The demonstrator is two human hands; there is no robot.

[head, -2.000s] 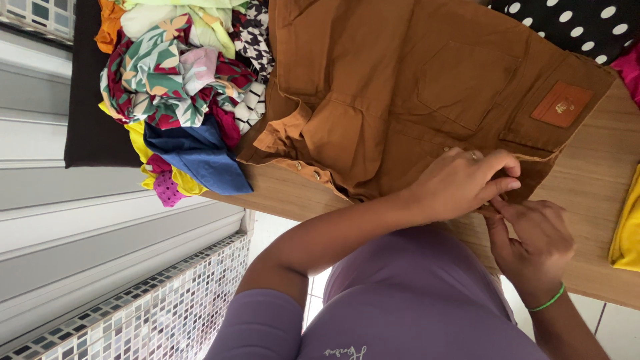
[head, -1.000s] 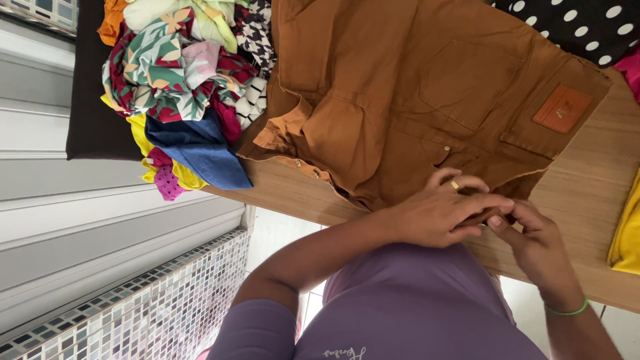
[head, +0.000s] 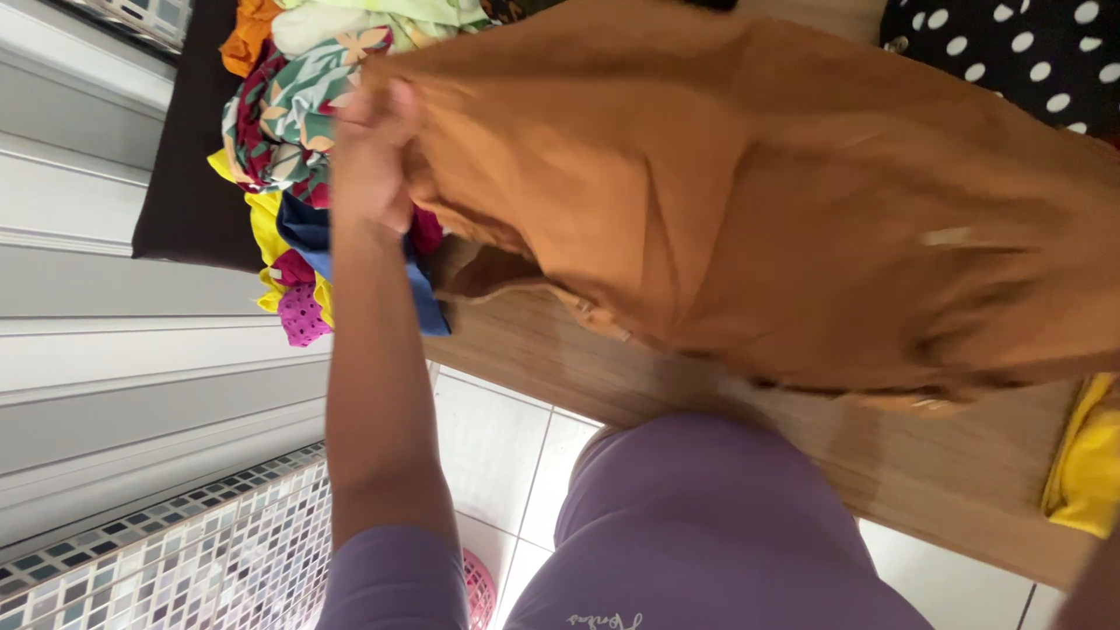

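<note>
A brown button-front garment (head: 770,201), blurred by motion, spreads across the upper middle and right of the view, partly raised over the wooden table. My left hand (head: 376,149) grips its left edge, just in front of a heap of crumpled clothes. Small metal buttons show along the garment's lower edge. Of my right arm only a blurred part shows at the lower right edge; the hand itself is out of view.
Patterned green-and-red cloth (head: 302,109), blue cloth (head: 306,229) and yellow cloth (head: 262,219) lie heaped at the left. Black polka-dot fabric (head: 1006,61) is at the upper right, yellow fabric (head: 1085,464) at the right edge of the wooden table (head: 954,464). A pink basket (head: 479,591) stands below.
My left hand has moved from the garment's lower edge to its left side and taken hold there. My right hand has left the view. The garment is spread farther right and its leather patch no longer shows.
</note>
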